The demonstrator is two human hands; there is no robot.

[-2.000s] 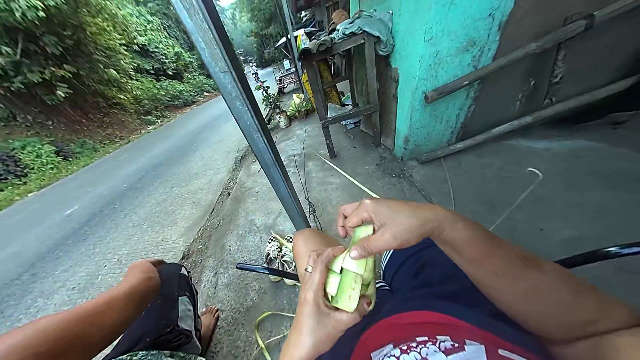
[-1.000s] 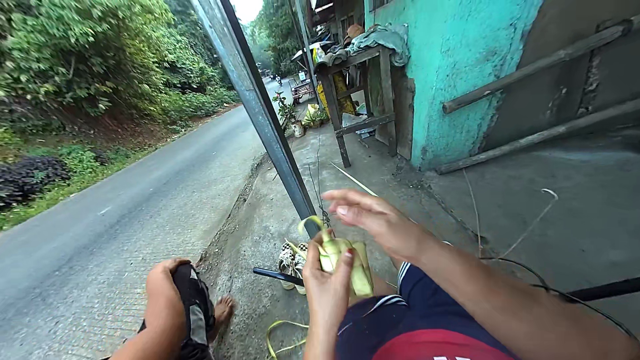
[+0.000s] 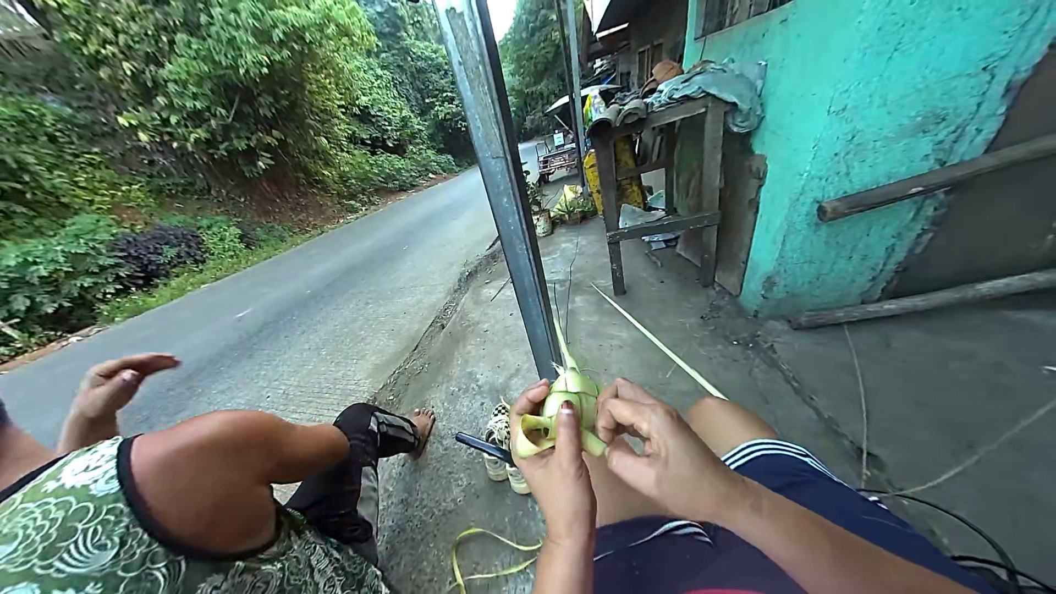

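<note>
A pouch woven from pale green palm leaf strips [image 3: 573,396] is held up over my lap, with a thin leaf tail rising from its top. My left hand [image 3: 557,454] grips it from below and the left, thumb across its front, beside a curled loop of strip. The fingertips of my right hand [image 3: 648,437] pinch a strip end at the pouch's lower right. A long narrow leaf strip [image 3: 660,345] extends from near my knee towards the wooden stand. Another curled strip [image 3: 495,571] lies on the concrete below.
A person in a green patterned top [image 3: 165,528] sits close on my left, one hand raised. A metal post [image 3: 505,181] stands just ahead. Checkered shoes [image 3: 500,437] lie near its foot. A wooden stand [image 3: 664,224] and wooden poles [image 3: 940,177] are by the turquoise wall [image 3: 866,148].
My right hand, apart from the woven piece one second ago, now pinches a strip at its side. The seated person's torso and raised hand have come into view as the view shifted.
</note>
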